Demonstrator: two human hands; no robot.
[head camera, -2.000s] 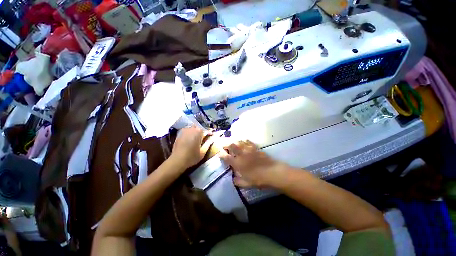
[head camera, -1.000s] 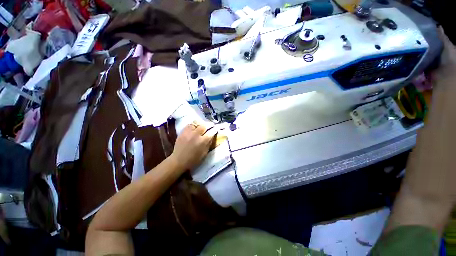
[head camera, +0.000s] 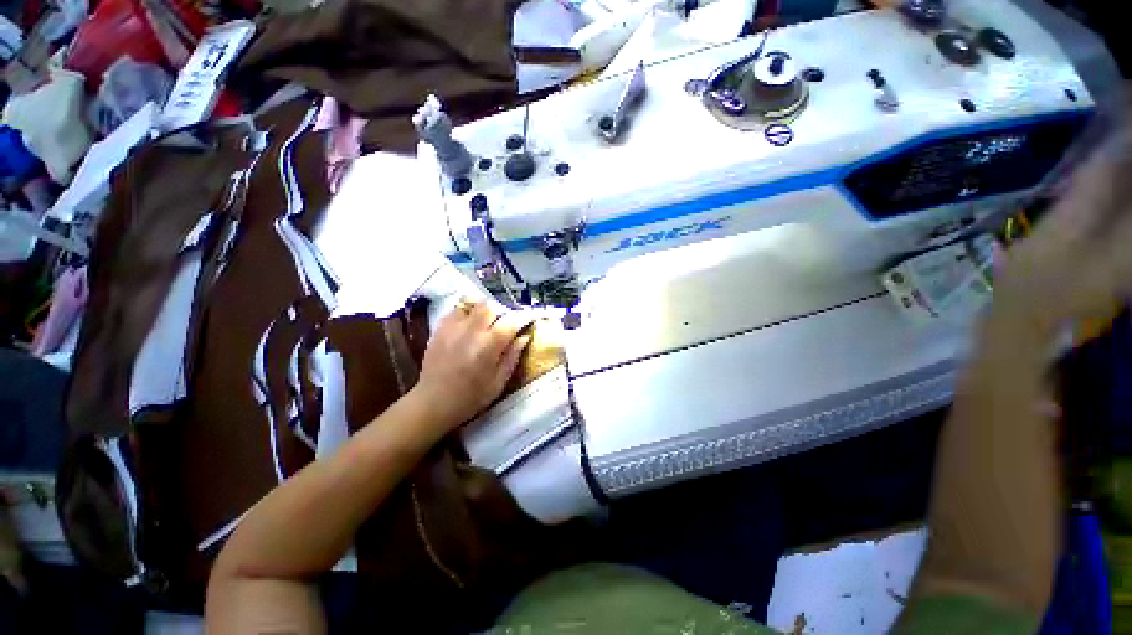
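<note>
A white sewing machine (head camera: 745, 186) with a blue stripe and "JACK" lettering stands in front of me. My left hand (head camera: 472, 360) presses on the work just left of the lit needle area (head camera: 546, 292). Under and beside its fingers lie white pocketing (head camera: 540, 416) and a small tan-brown piece (head camera: 541, 352). My right hand (head camera: 1086, 242) is raised at the right end of the machine, blurred; I cannot tell if it holds anything. Brown garment panels (head camera: 236, 347) with white strips are heaped left of the needle and hang over the front edge.
A small pale packet (head camera: 937, 283) lies at the machine's right end, with yellow-green loops partly hidden by my right hand. Brown cloth (head camera: 385, 56) and bright bundles (head camera: 118, 50) lie at the back left. A white sheet (head camera: 850, 583) is below the table.
My right hand has left the work by the needle, gone to the machine's far right end, and now sits lower and nearer than one second ago. My left hand stays on the cloth.
</note>
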